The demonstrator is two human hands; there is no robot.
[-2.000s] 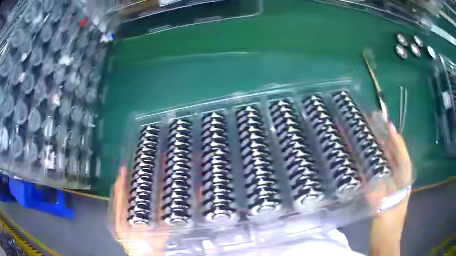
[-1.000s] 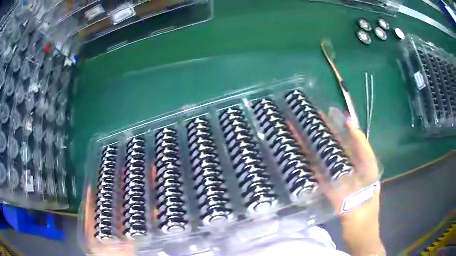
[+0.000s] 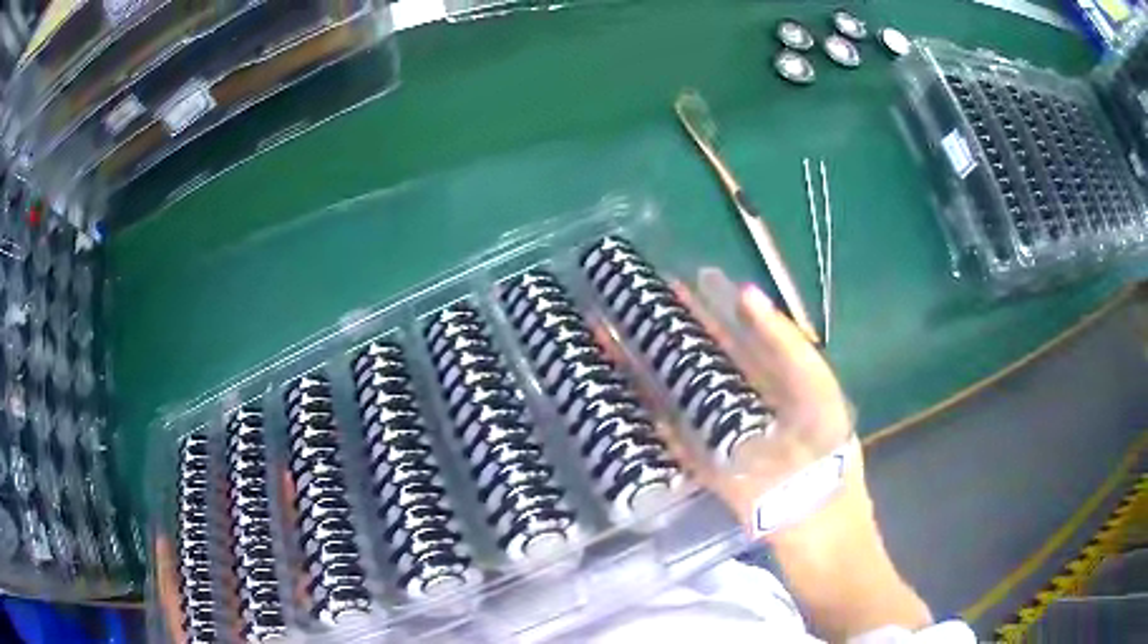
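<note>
A clear blister tray [image 3: 416, 472] with several channels of black-rimmed, shiny round parts, standing on edge in rows, is held tilted above the mat's front edge. My right hand [image 3: 799, 434] grips its right end, thumb at the upper side, fingers partly seen through the plastic beneath. My left hand [image 3: 168, 591] is at the tray's left end, mostly hidden behind it and cut off by the picture's bottom edge. A white label [image 3: 802, 492] is on the tray's near right side.
On the green mat [image 3: 504, 138] lie a brush [image 3: 745, 208], tweezers [image 3: 818, 245] and several loose discs [image 3: 796, 67]. A second filled tray [image 3: 1039, 164] lies at the right. A tray stack [image 3: 50, 415] stands at the left; more labelled clear trays [image 3: 252, 94] are at the back left.
The view has swung right, so the mat, brush, tweezers and loose discs appear farther left. The held tray has shifted lower left in view, and more of the second tray shows. Both hands keep holding.
</note>
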